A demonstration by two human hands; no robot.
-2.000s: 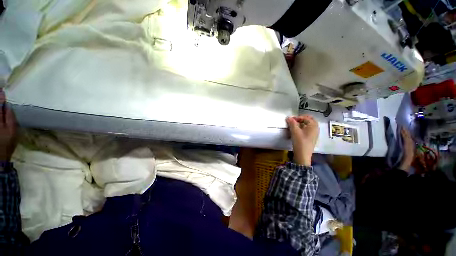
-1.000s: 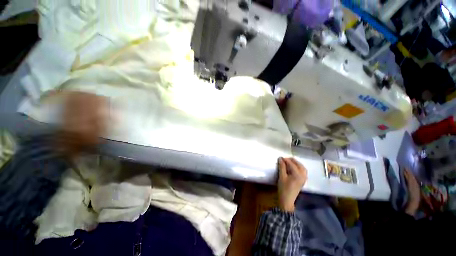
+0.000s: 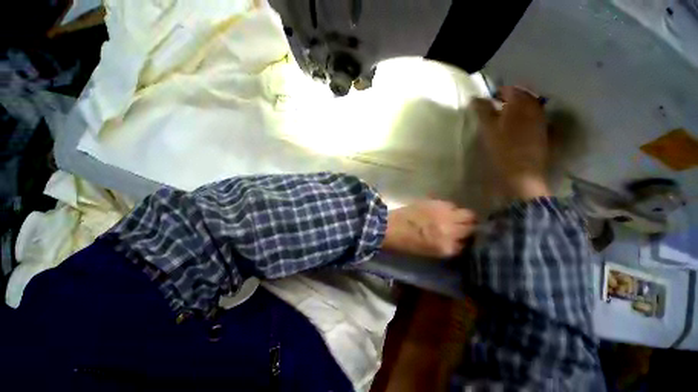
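The cream fabric panel (image 3: 207,142) lies spread on the white table, crumpled at the back left and brightly lit under the machine head. My left hand (image 3: 432,227) reaches across from the left, its fingers closed at the panel's front right corner. My right hand (image 3: 520,138) is blurred and raised beyond it, over the panel's right side beside the machine arm. A small dark thing shows at its fingers, but whether it is held is unclear. The sewing machine head (image 3: 360,38) stands above the cloth, with its needle area hard to make out in the glare.
More cream cloth (image 3: 329,306) hangs between the table edge and my lap. A recess with brass-coloured bits (image 3: 634,291) is in the tabletop at right. The machine arm, with an orange label (image 3: 673,148), fills the upper right. Dark scraps lie on the floor at far left.
My left hand has crossed from the left end of the cloth to its front right corner. My right hand has left that corner and moved up towards the machine. The view has shifted closer.
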